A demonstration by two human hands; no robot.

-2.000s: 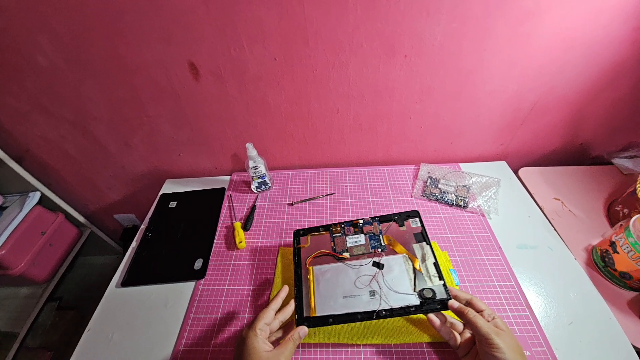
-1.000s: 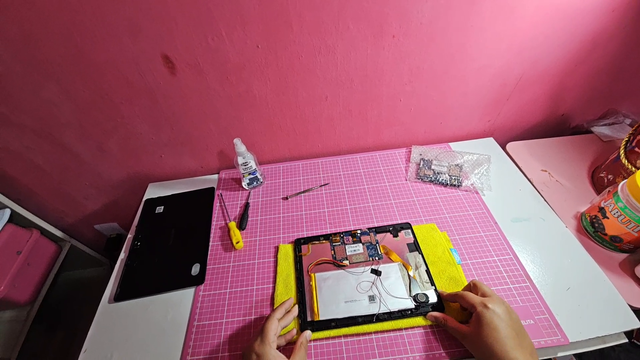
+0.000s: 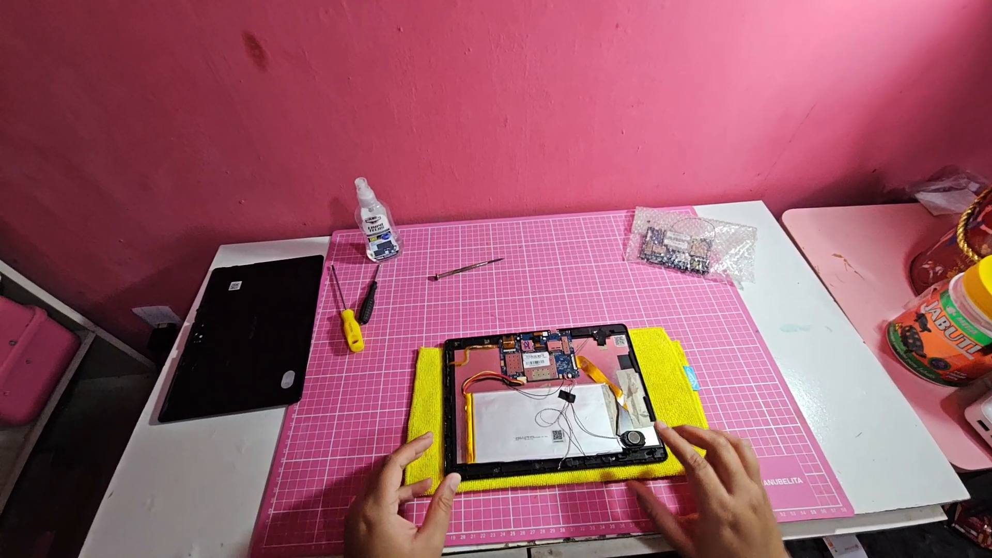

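Observation:
An opened tablet (image 3: 554,403) lies on a folded yellow cloth (image 3: 674,364), its blue circuit board (image 3: 539,358) at the top and a white battery (image 3: 527,426) below. Thin wires run over the battery to a small round speaker (image 3: 632,439). My left hand (image 3: 403,496) is at the tablet's lower left corner, fingers apart, thumb close to the frame. My right hand (image 3: 713,484) is by the lower right corner, fingers spread, the index fingertip at or very near the edge. Neither hand grips anything.
On the pink cutting mat (image 3: 349,465) are a yellow-handled screwdriver (image 3: 351,329), a black screwdriver (image 3: 368,302), a thin metal tool (image 3: 467,269), a spray bottle (image 3: 377,225) and a bubble-wrapped circuit board (image 3: 676,249). A black back cover (image 3: 244,341) lies left; a yellow-lidded jar (image 3: 942,333) stands right.
The tablet has been lowered flat onto the yellow cloth from a slightly raised, tilted position. Both hands have loosened from its lower corners, and the right hand's fingers have spread.

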